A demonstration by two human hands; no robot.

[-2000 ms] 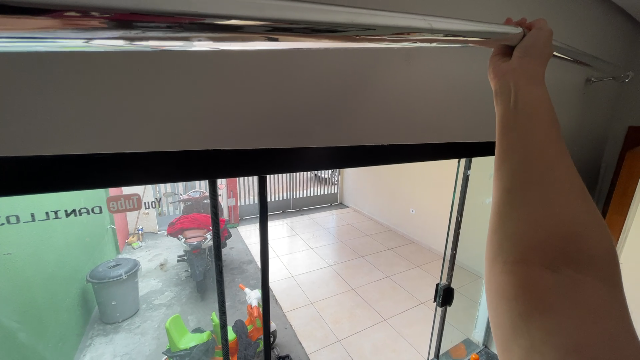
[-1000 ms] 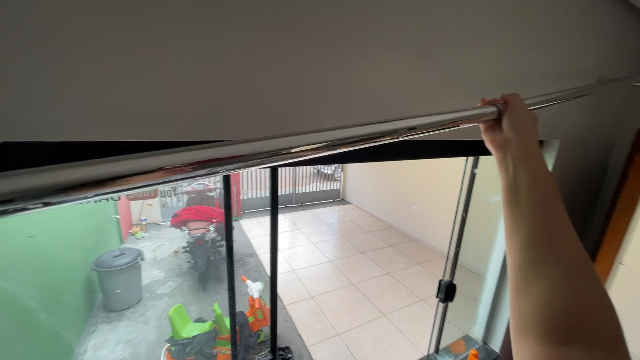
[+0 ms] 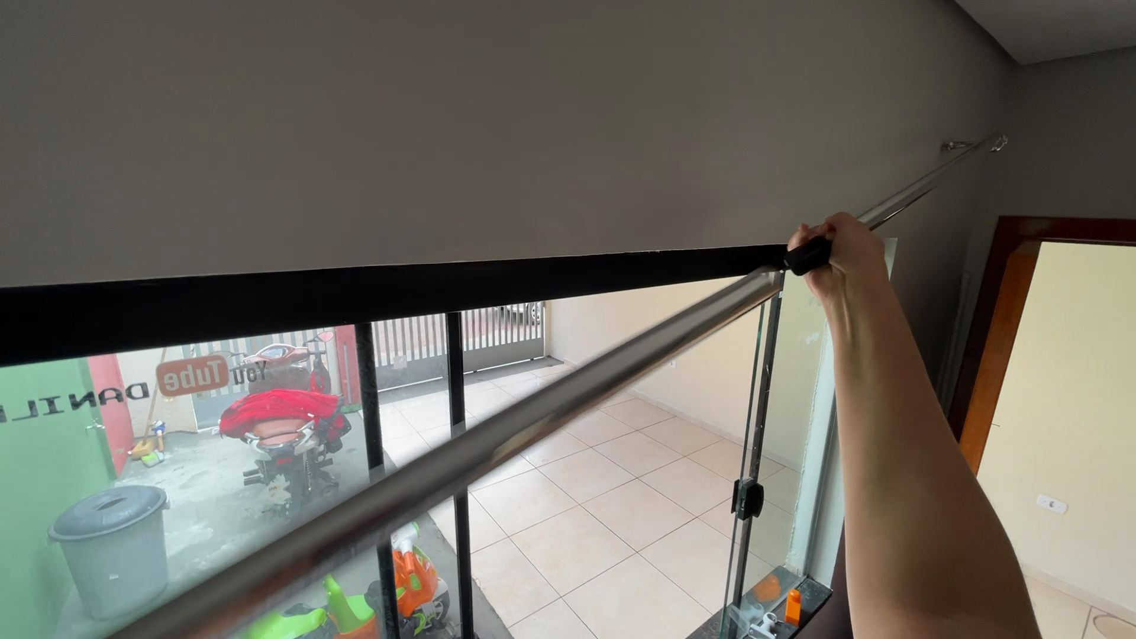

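Note:
A long chrome curtain rod [image 3: 532, 413] slants from the lower left up to the far right. Near its far end, a small metal wall bracket [image 3: 957, 145] is fixed to the grey wall. My right hand [image 3: 843, 257] is raised and closed around the rod at the window's upper right corner. A short black piece [image 3: 808, 256] shows at the fingers on the near side; whether it is a loose part or sits on the rod, I cannot tell. My left hand is out of view.
Behind the rod stands a black-framed glass sliding door [image 3: 750, 500]. At its foot, small items, one an orange bottle [image 3: 792, 607], lie on a dark ledge. A wooden door frame [image 3: 994, 355] is at the right. Outside are a motorcycle [image 3: 288, 444] and a grey bin [image 3: 111, 550].
The near part of the rod has dropped, so it slants much more steeply. My right hand still holds it. A black piece now shows at my fingers. The view has turned somewhat to the right.

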